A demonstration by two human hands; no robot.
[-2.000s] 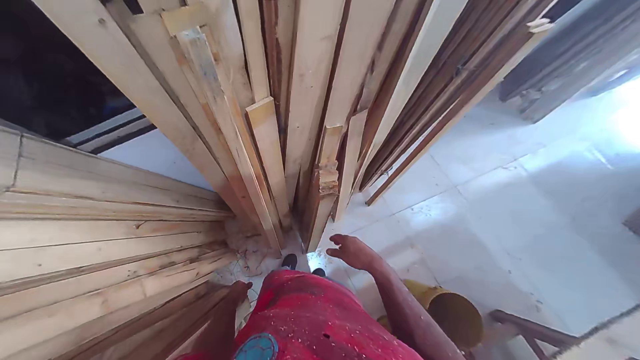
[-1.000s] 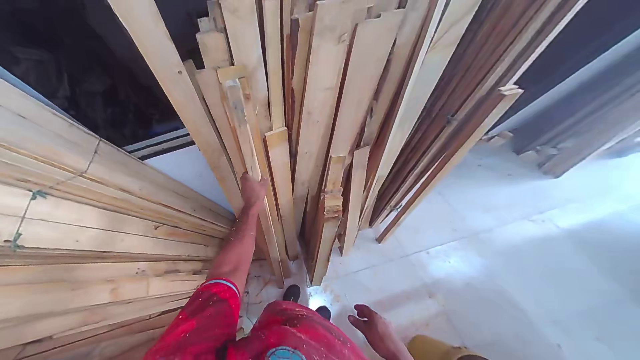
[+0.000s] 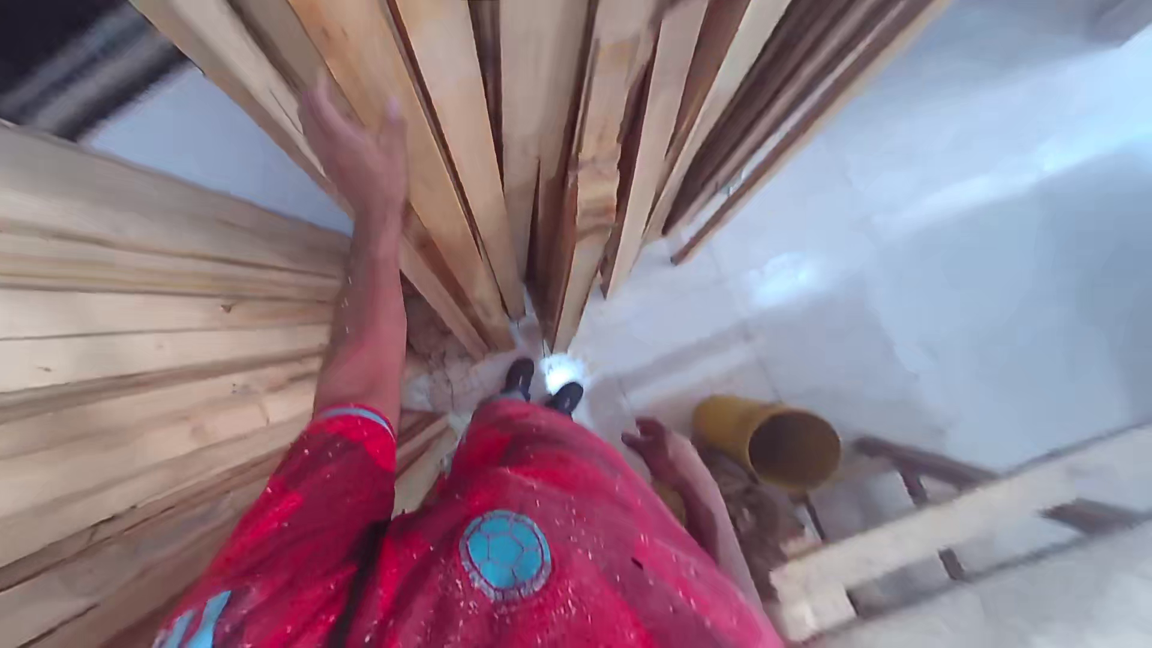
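Upright wooden boards (image 3: 540, 117) lean in a cluster ahead of me, their lower ends on the tiled floor. My left hand (image 3: 358, 157) is raised at the left side of this cluster, fingers spread and slightly blurred, over a pale board (image 3: 346, 54). No grip on the wood shows, and whether the palm touches it I cannot tell. My right hand (image 3: 664, 447) hangs low beside my red shirt with its fingers loosely bent and nothing visible in it. A board with a rough, chipped edge (image 3: 597, 193) stands near the middle.
More long boards (image 3: 153, 346) are stacked on the left. Dark, thin strips (image 3: 792, 117) lean at the right of the cluster. A yellow cylindrical container (image 3: 765, 441) lies on the floor near my right hand, and a wooden frame (image 3: 936, 522) stands at lower right.
My left hand was low two seconds ago, then was on a narrow board one second ago; now its fingers are spread. The view has tilted down, showing more of my shirt and the yellow container.
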